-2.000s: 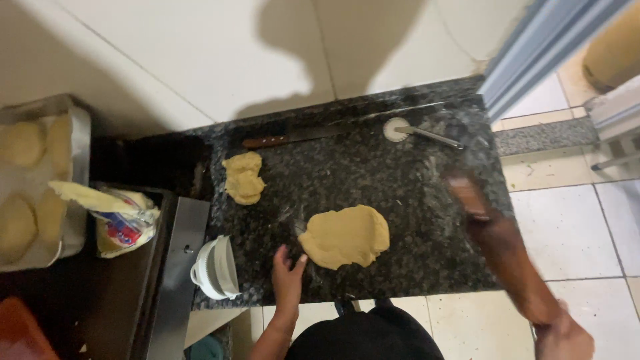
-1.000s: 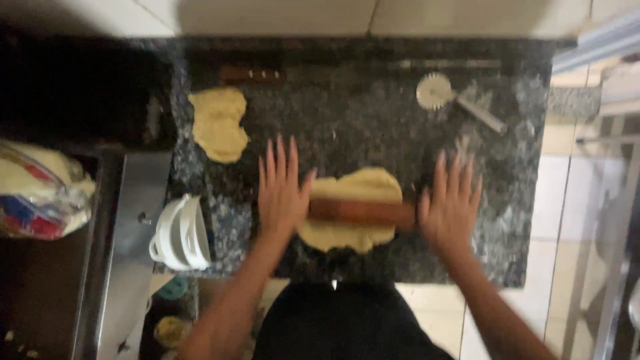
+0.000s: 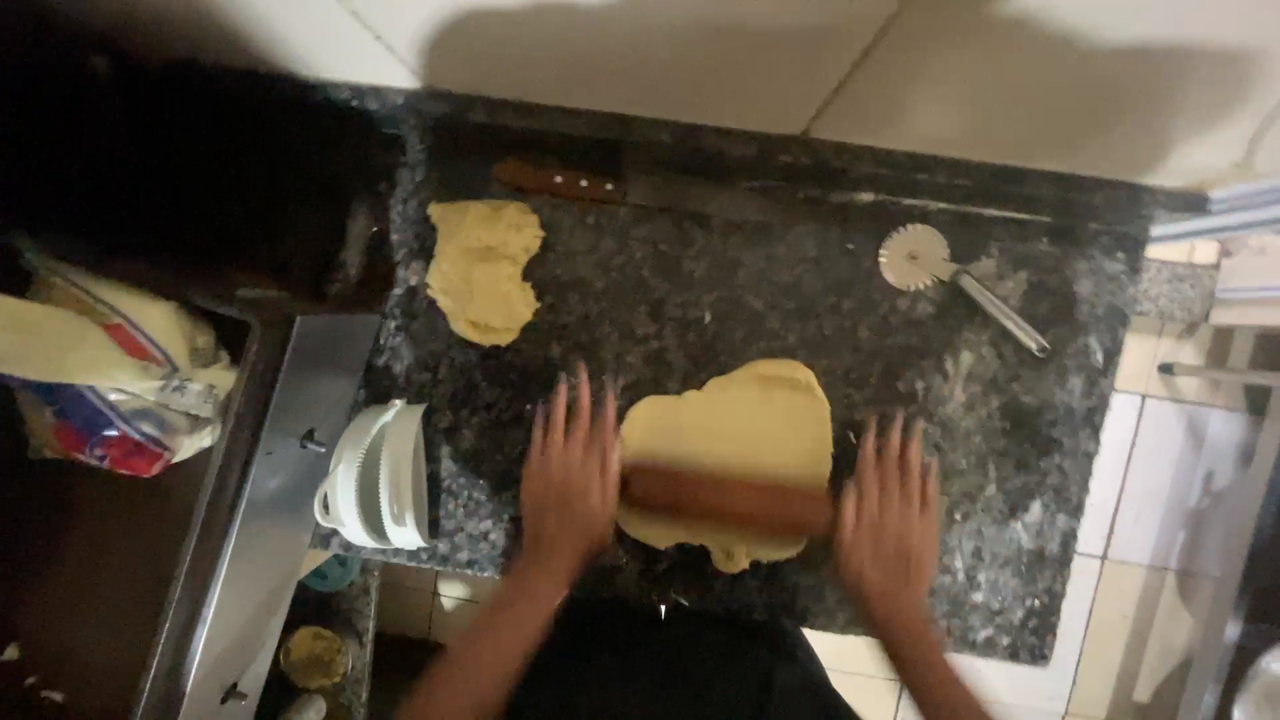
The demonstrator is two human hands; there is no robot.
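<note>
A flattened sheet of yellow dough point(image 3: 735, 420) lies on the dark granite counter, with a wooden rolling pin point(image 3: 728, 500) across its lower part. My left hand point(image 3: 572, 470) is at the pin's left end and my right hand point(image 3: 888, 510) at its right end, both palms down with fingers stretched forward. The pin's handles are hidden under the hands. A smaller irregular piece of dough point(image 3: 485, 272) rests toward the back left. Behind it lies a knife with a riveted wooden handle point(image 3: 558, 182). A fluted pastry wheel point(image 3: 915, 258) with a metal handle lies at the back right.
White plastic cutters or molds point(image 3: 378, 475) stand at the counter's left edge, beside the stove's metal panel point(image 3: 285, 450). An open plastic package point(image 3: 125, 380) lies on the stove. A tiled wall point(image 3: 640, 50) runs along the back. White flour marks the counter's right side.
The rolling pin, held up at the right two seconds ago, came down onto the dough between both hands. The dough sheet now looks larger beside the smaller piece.
</note>
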